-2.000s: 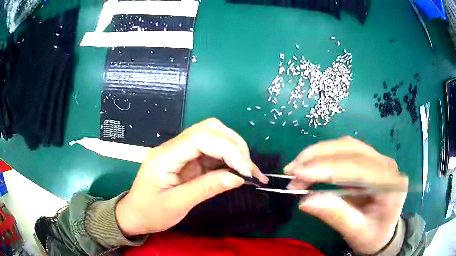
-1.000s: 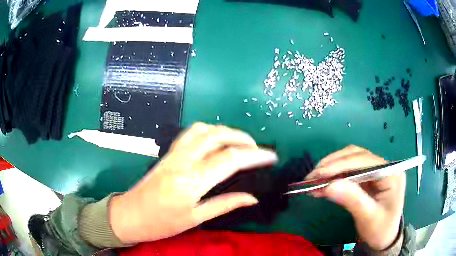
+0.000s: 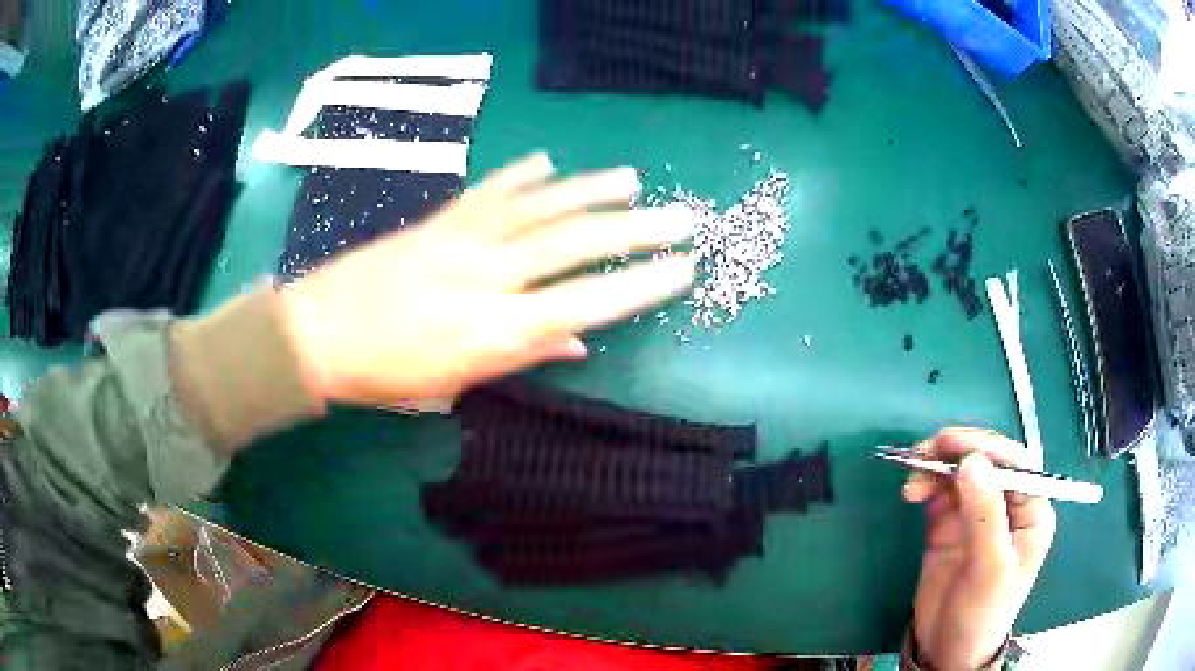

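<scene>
Black ribbed strips [image 3: 596, 485] lie side by side on the green tabletop in front of me, uneven at their right end. My left hand [image 3: 485, 282] is spread and empty, blurred, above the table. It covers part of the black sheet [image 3: 374, 203], and its fingertips reach over the left side of the heap of small silver-white inserts [image 3: 744, 249]. My right hand [image 3: 976, 524] holds tweezers [image 3: 1035, 485] at the lower right, tips pointing left, away from the strips. I cannot tell whether anything is between the tips.
Dark strip stacks lie at the left [image 3: 125, 216] and the far side [image 3: 668, 46]. White tape bands [image 3: 393, 153] cross the sheet. Small black parts [image 3: 904, 269], spare tweezers [image 3: 1013, 354], a smartphone [image 3: 1111, 328], a blue tray [image 3: 989, 29] and clear bags [image 3: 1114, 85] lie at the right.
My left hand has opened, left the black strips and moved up over the sheet and heap. The strips now lie uncovered. My right hand has moved down and away from them with the tweezers. The view has shifted.
</scene>
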